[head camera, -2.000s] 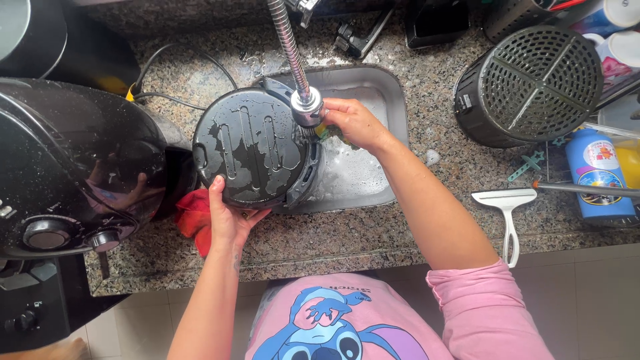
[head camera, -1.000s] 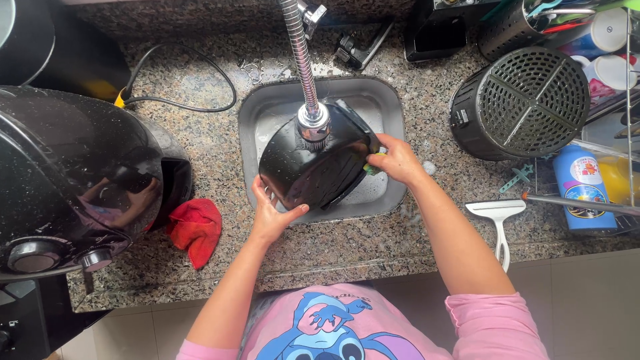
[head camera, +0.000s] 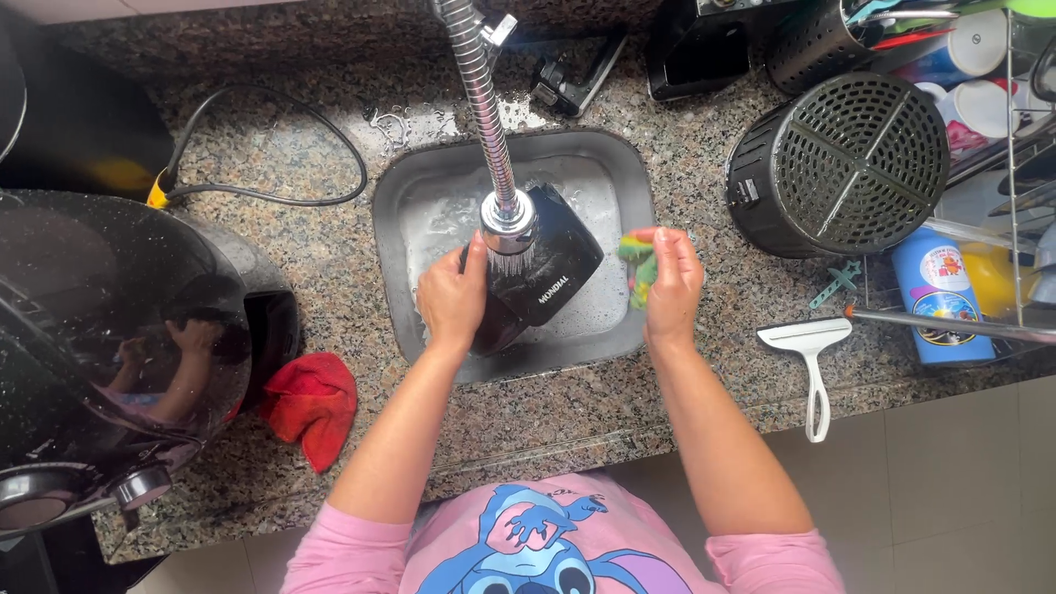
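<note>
My left hand (head camera: 452, 295) grips a black air fryer drawer (head camera: 549, 268), marked Mondial, at its left side, inside the grey sink (head camera: 511, 367). The spray head (head camera: 507, 223) of a coiled metal faucet (head camera: 483, 107) hangs over the drawer, and water runs from it onto the black surface. Over the sink's right rim, my right hand (head camera: 672, 285) holds a green and yellow sponge (head camera: 639, 268), apart from the drawer. Suds and water lie in the sink around the drawer. My left fingertips are partly hidden behind the drawer's edge.
The black air fryer body (head camera: 124, 330) stands at the left, beside a red cloth (head camera: 313, 404) and a black cable (head camera: 355, 157). To the right are a perforated black basket (head camera: 850, 165), a white squeegee (head camera: 813, 355), a blue bottle (head camera: 940, 297) and a wire dish rack (head camera: 1011, 165).
The drawer has turned under the spray, and its marked face now shows. My right hand, at the drawer a second ago, has moved off it to the right with the sponge.
</note>
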